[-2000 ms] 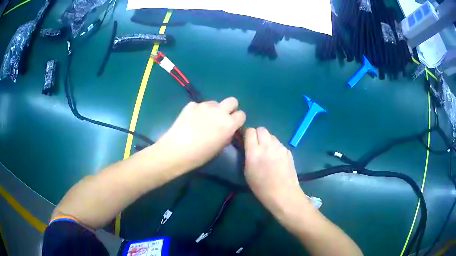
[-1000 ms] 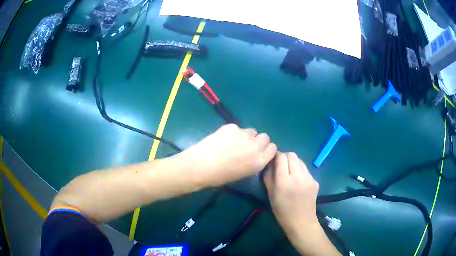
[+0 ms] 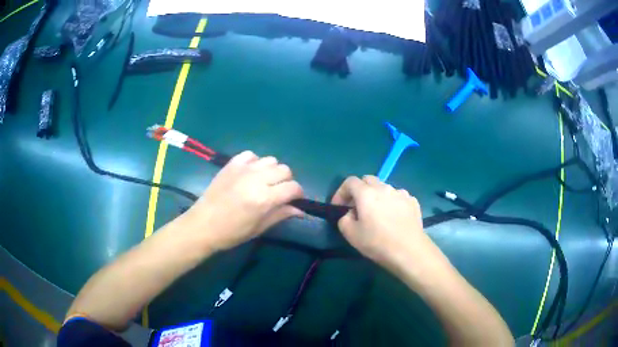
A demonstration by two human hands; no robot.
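My left hand (image 3: 251,196) is closed around the black sleeved branch of the harness, left of centre. The red power leads (image 3: 196,148) with a white label stick out to its upper left. My right hand (image 3: 379,213) grips the same black sleeving (image 3: 318,207) a little to the right. A short stretch of sleeving shows between the hands. The wire harness (image 3: 505,219) runs on to the right. Thin branches with white connectors (image 3: 224,296) lie below the hands. My fingertips on the sleeving are partly hidden.
Two blue T-shaped tools (image 3: 396,153) lie beyond my right hand. A white sheet (image 3: 291,15) covers black sleeve bundles at the back. Long sleeves (image 3: 474,51) lie back right. Film-wrapped pieces (image 3: 166,58) lie back left. A blue-edged device (image 3: 183,335) is at the near edge.
My hands have moved apart, showing sleeving between them. The branch has turned flatter, its red end now pointing more to the left. The view has shifted.
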